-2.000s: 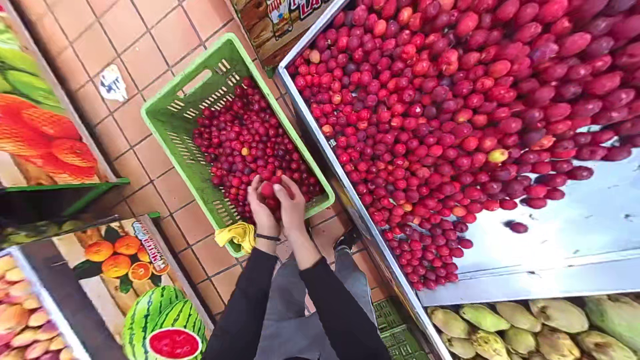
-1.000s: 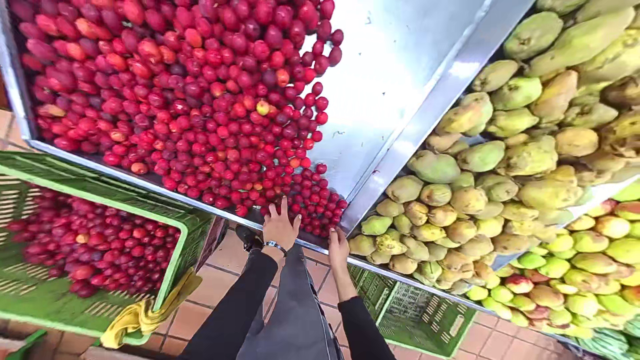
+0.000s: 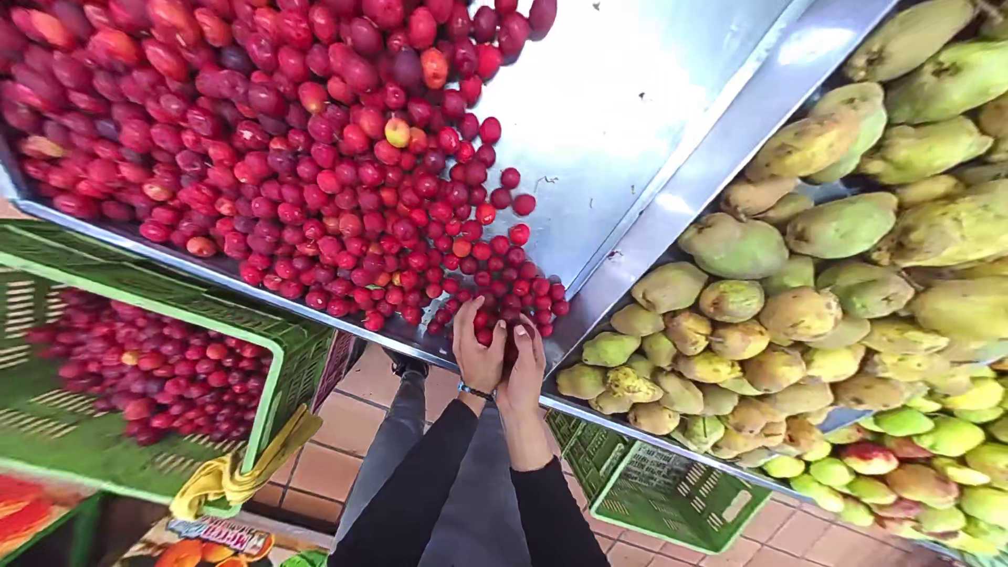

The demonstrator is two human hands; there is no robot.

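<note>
Small red plums (image 3: 339,197) lie heaped in a metal display tray (image 3: 583,150), with bare metal showing at its right side. At the tray's near corner my left hand (image 3: 479,346) and my right hand (image 3: 523,358) are side by side, cupped around a few plums. Between the palms some dark red fruit shows; how many is hidden. A dark band circles my left wrist. Further red plums (image 3: 189,370) sit in a green plastic crate (image 3: 276,370) to the left, below the tray's edge.
Right of a metal divider (image 3: 646,228) lie green-yellow pear-shaped fruits (image 3: 843,224), with green and red fruits (image 3: 906,465) beyond. A yellow cloth (image 3: 244,472) is tied at the crate's corner. Another green crate (image 3: 677,492) stands on the tiled floor (image 3: 339,429) under the display.
My hands were together over the crate, then apart at the tray's near edge; now they are together around plums in the tray corner. The view has swung toward the tray.
</note>
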